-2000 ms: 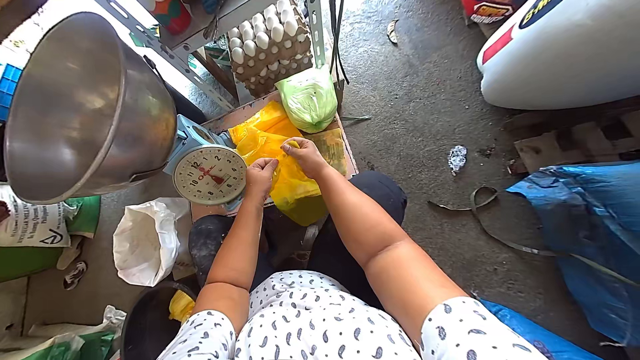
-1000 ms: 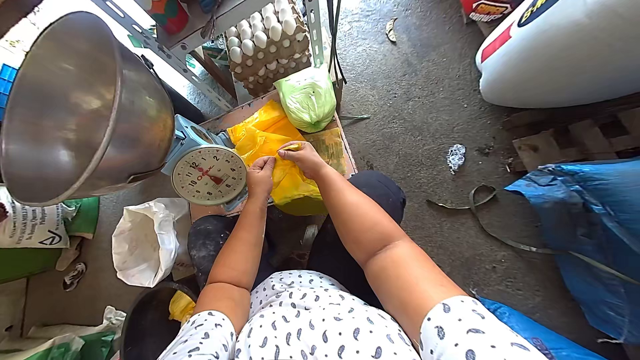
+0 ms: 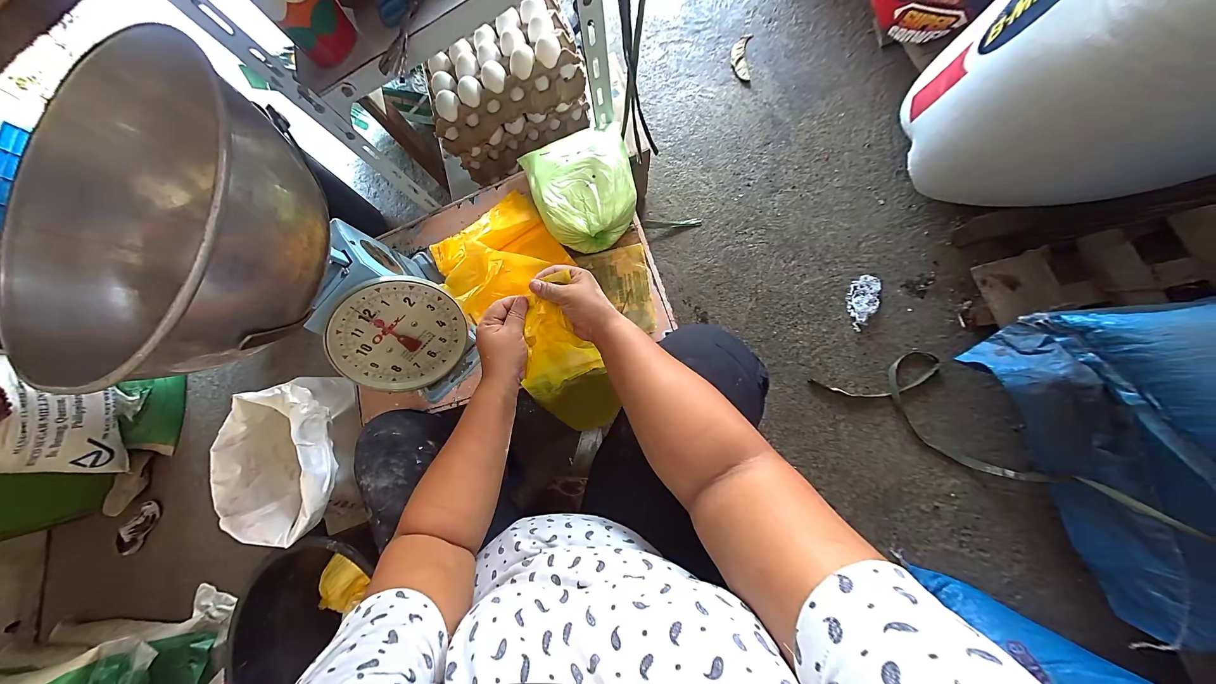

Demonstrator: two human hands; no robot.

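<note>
My left hand [image 3: 503, 340] pinches the edge of a yellow plastic bag [image 3: 551, 347] between thumb and fingers. Close beside it, my right hand [image 3: 576, 300] grips the same bag's upper part, a bit of yellow film showing above its fingers. The thin bag hangs over the edge of a low wooden platform [image 3: 657, 287], between my knees. More yellow plastic [image 3: 503, 233] lies behind my hands. A filled pale green plastic bag [image 3: 587, 195] rests at the platform's back corner. Left of my hands stands a dial scale [image 3: 396, 333] with a large metal bowl [image 3: 123, 209] on it.
Stacked trays of white eggs [image 3: 508, 71] stand behind the platform, by a metal shelf post [image 3: 598, 66]. At left are an open white sack [image 3: 274, 465] and a black bucket [image 3: 285, 617]. A large white sack [image 3: 1073, 104], blue sheeting [image 3: 1121, 427] and a loose strap [image 3: 959, 456] lie right.
</note>
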